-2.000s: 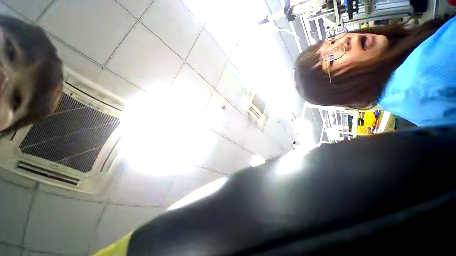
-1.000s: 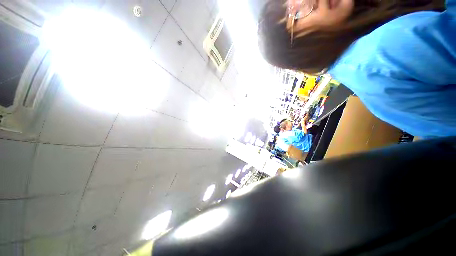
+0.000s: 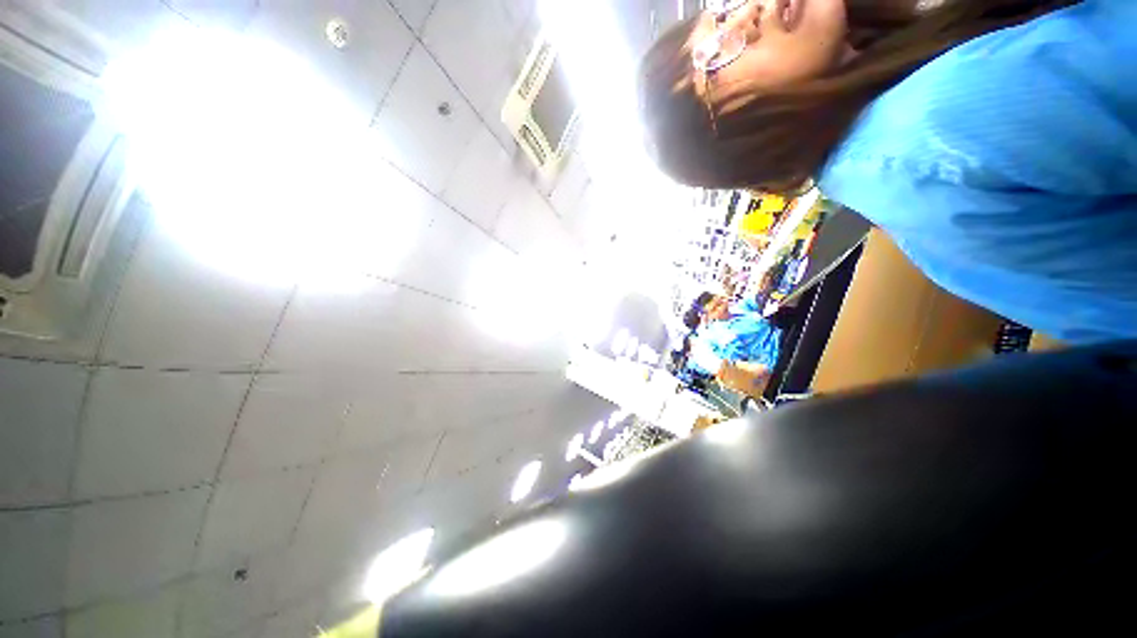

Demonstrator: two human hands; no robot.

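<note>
A large black glossy curved band [image 3: 798, 523] fills the lower part of the view, with a bit of yellow edge at its lower left end. It lies nearest the camera and hides what is below it. Neither my left hand nor my right hand is in view. No work piece is seen in a hand of mine. The view is tilted sideways and points mostly at the ceiling.
A person in a blue top [image 3: 997, 175] is close at the upper right. A brown carton [image 3: 885, 324] stands below that person. Another person in blue [image 3: 742, 339] is farther off. Ceiling panels [image 3: 187, 436] and bright lights fill the left.
Since the first frame the view has swung, a face at the left edge has gone, and the carton and farther person have appeared. In the last second the near person's head has shifted slightly.
</note>
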